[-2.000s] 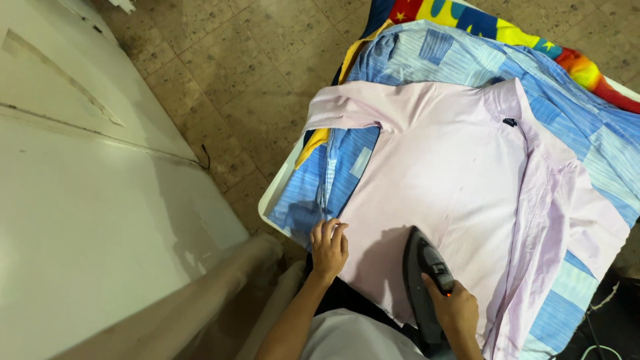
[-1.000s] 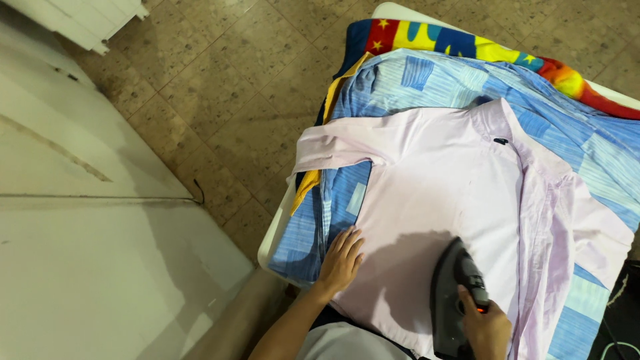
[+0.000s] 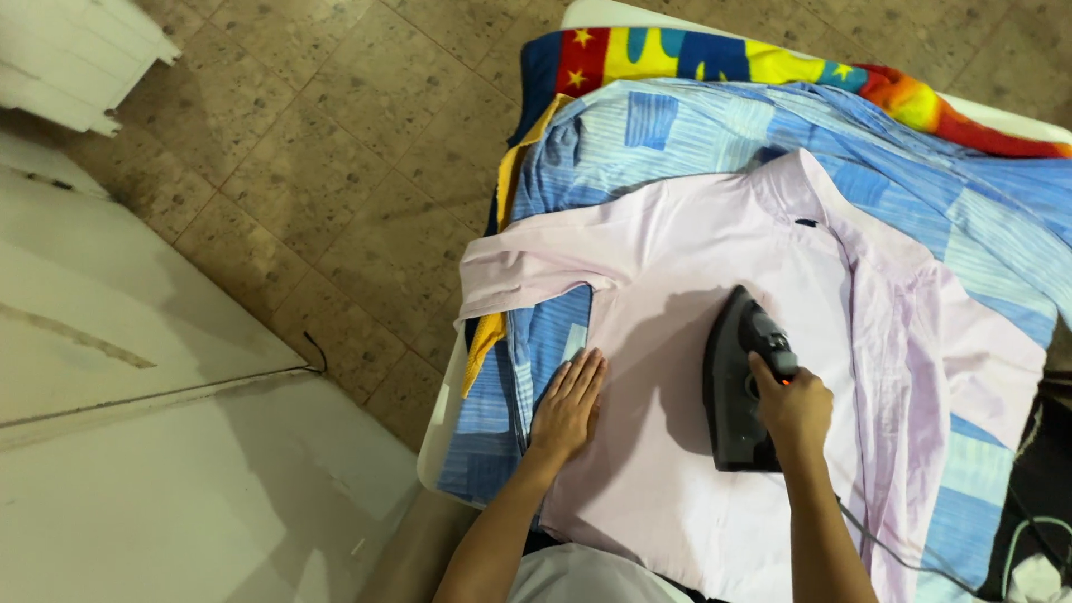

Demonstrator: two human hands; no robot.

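A pale pink short-sleeved shirt (image 3: 645, 352) lies spread on a blue patterned cloth (image 3: 670, 121), its collar toward the far side. My right hand (image 3: 796, 410) grips the handle of a dark clothes iron (image 3: 730, 402), which is over the middle of the shirt with its tip pointing away from me. A small orange light shows near the handle. My left hand (image 3: 571, 406) lies flat at the shirt's left side edge, below the sleeve, its fingers apart and holding nothing.
A colourful towel (image 3: 720, 54) and yellow cloth stick out from under the blue cloth on a white table (image 3: 435, 444). The iron's cord (image 3: 909, 557) runs off at lower right. Pale panels (image 3: 151, 469) stand at the left beside the tiled floor (image 3: 335, 142).
My right hand has moved the iron farther up the shirt, toward the collar. My left hand, bent at the shirt's edge two seconds ago, now lies flatter there.
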